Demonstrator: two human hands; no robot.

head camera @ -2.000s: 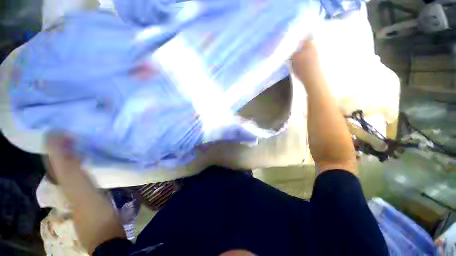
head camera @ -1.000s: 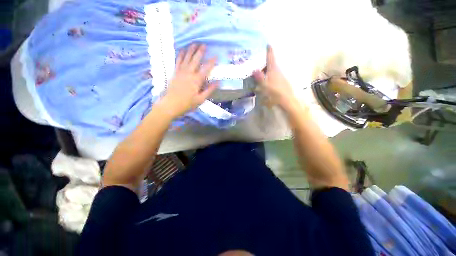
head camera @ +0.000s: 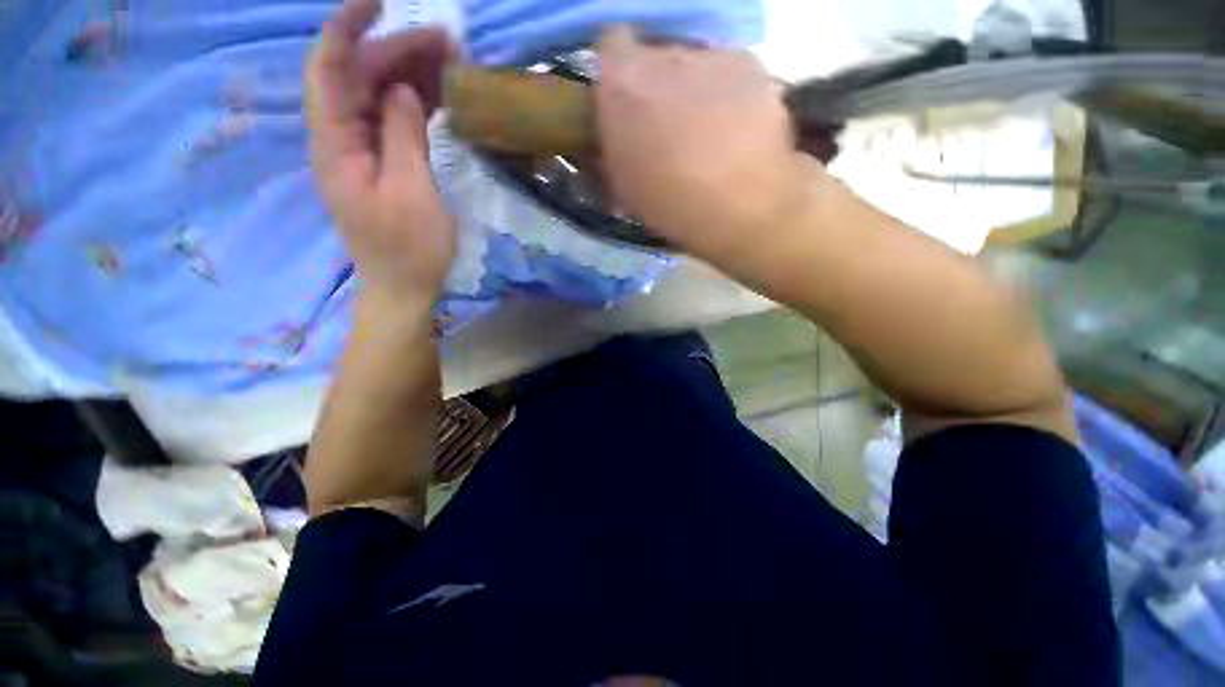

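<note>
The light blue floral garment point(head camera: 202, 228) lies spread over the left part of the pressing board point(head camera: 537, 342), with white lace trim near the top. The steam iron point(head camera: 517, 114) is over the garment's right part; its tan handle shows and its metal body is partly hidden and blurred. My right hand point(head camera: 692, 141) is closed on the back of the iron's handle. My left hand point(head camera: 383, 161) is raised beside the handle's front end, fingers apart and partly curled, holding nothing that I can see.
The hose and cable point(head camera: 1021, 83) run from the iron to the right edge. A cream base cloth point(head camera: 967, 175) covers the board's right side. Blue floral garments point(head camera: 1155, 537) hang at lower right. Cream cloth point(head camera: 202, 591) is bunched below the board at left.
The iron has moved left from the base cloth onto the garment, now in my right hand. My left hand has lifted off the cloth and moved left and up. The view has shifted.
</note>
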